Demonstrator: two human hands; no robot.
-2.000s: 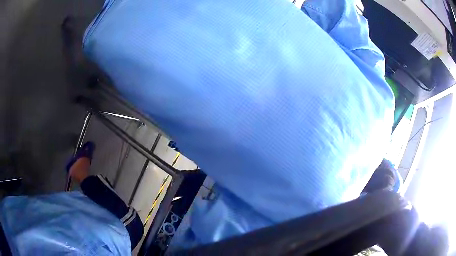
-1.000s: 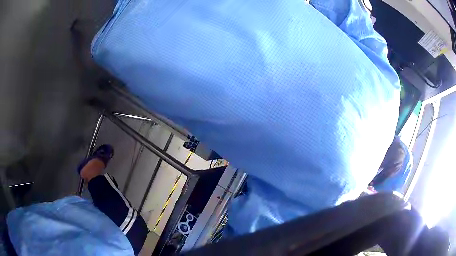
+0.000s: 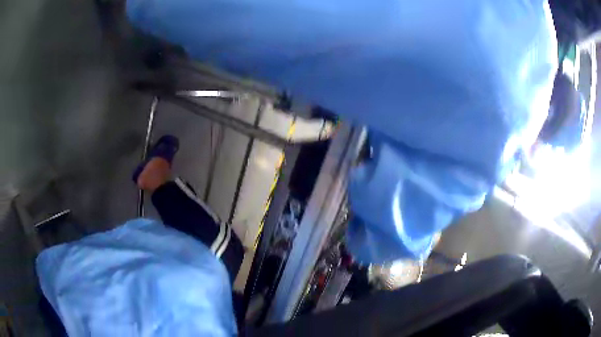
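Neither of my hands is in the picture. Nearest in front of me is a person in a blue smock (image 3: 369, 59), whose back and side fill the upper middle and right. The view is sideways and blurred. A second blue smock (image 3: 138, 276) is at the lower left, with a dark trouser leg with white stripes (image 3: 198, 220) and a dark shoe (image 3: 166, 148). A conveyor line or bench with a metal rail (image 3: 316, 224) runs between the two smocks; the small things on it are too blurred to name.
A dark strap or arm (image 3: 422, 299) crosses the lower edge. A metal tube frame (image 3: 224, 120) stands beside the leg. Yellow-black tape (image 3: 273, 187) runs along the pale floor. A bright lamp glares at the right (image 3: 557, 181).
The near smock has shifted up and right in the picture. More of the rail and the lower left smock shows. The labelled machine at the upper right has left the view.
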